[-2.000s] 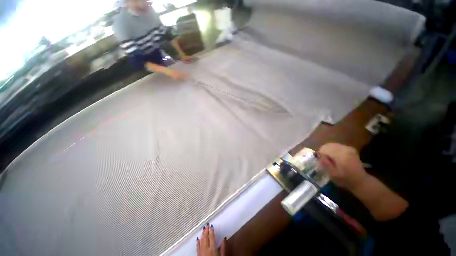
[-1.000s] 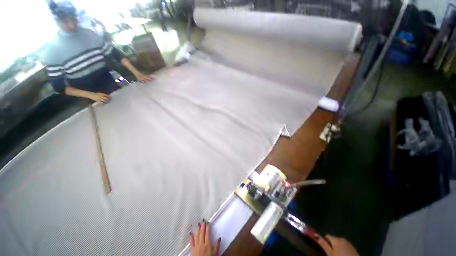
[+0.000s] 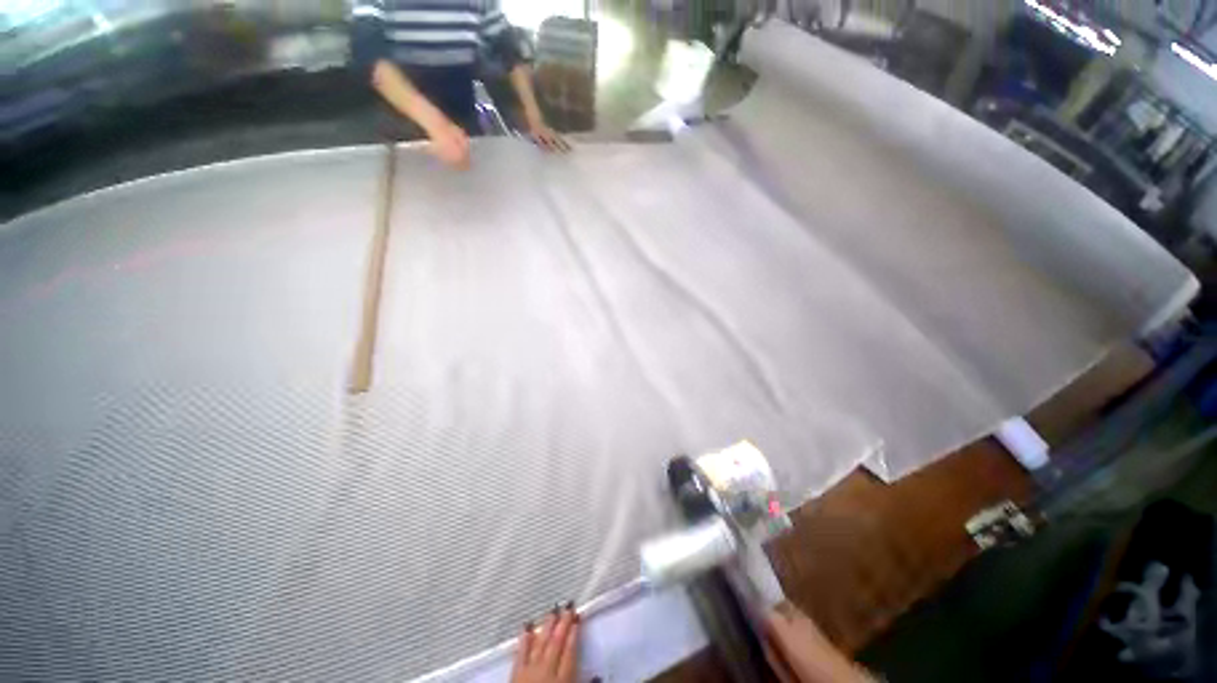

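Note:
Finely striped grey-beige fabric (image 3: 467,334) covers the table, with folds running across it. My left hand (image 3: 547,648) lies flat at the bottom, fingertips at the fabric's near edge, over white underlay paper (image 3: 627,643). My right hand (image 3: 801,646) is at the bottom edge, partly cut off and blurred, at the handle end of the end cutter (image 3: 721,514); its grip is not clear. The cutter, with its white and silver cylinders, is at the fabric's near edge. A wooden stick (image 3: 375,274) lies on the fabric.
A person (image 3: 434,40) in a striped sweater stands across the table, hands at the far edge. A large fabric roll (image 3: 974,160) is at the right. Brown tabletop (image 3: 881,560) shows at the near right, with a white roll end (image 3: 1024,443) and a metal fitting (image 3: 998,524).
The view has turned. The cutter has shifted from the table's edge onto the fabric's near edge. The other person's hand has lifted from the stick's end. My left hand stays at the edge.

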